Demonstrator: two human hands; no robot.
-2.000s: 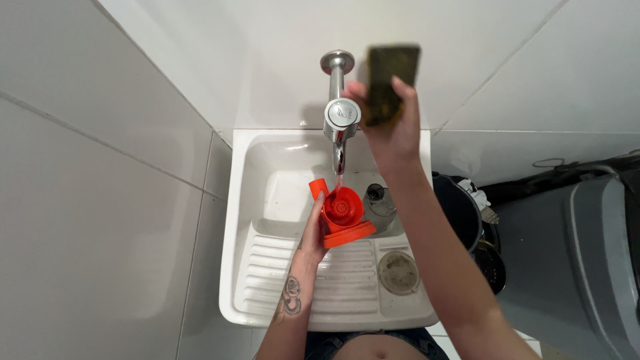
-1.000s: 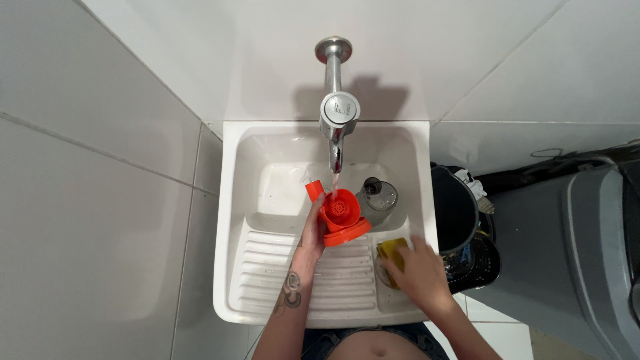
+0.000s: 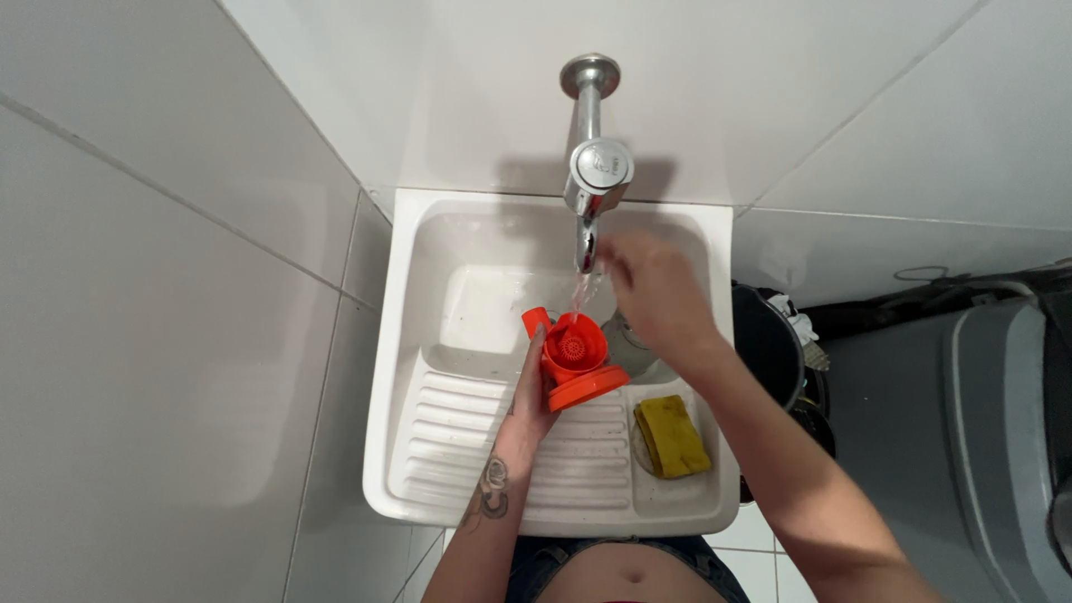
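Observation:
My left hand (image 3: 536,385) grips an orange plastic part (image 3: 576,356), cup-shaped with a perforated centre, a side spout and a round rim or lid. Water runs into it from the chrome tap (image 3: 589,239). Beside the tap's outlet, on its right, is my right hand (image 3: 657,289), blurred; whether it holds anything cannot be told. Partly behind that hand, a clear container (image 3: 628,347) lies in the basin. A folded yellow sponge or cloth (image 3: 672,437) rests on a round object in the sink's front right recess.
The white sink (image 3: 381,402) has a ribbed washboard (image 3: 586,469) in front of its basin. Tiled walls stand behind and at left. On the right are a black bucket (image 3: 764,343) and a large grey bin or appliance (image 3: 900,419).
My right hand has moved from the front right recess up to the tap and let go of the yellow sponge or cloth, which stays there. The left hand keeps the orange part under the water.

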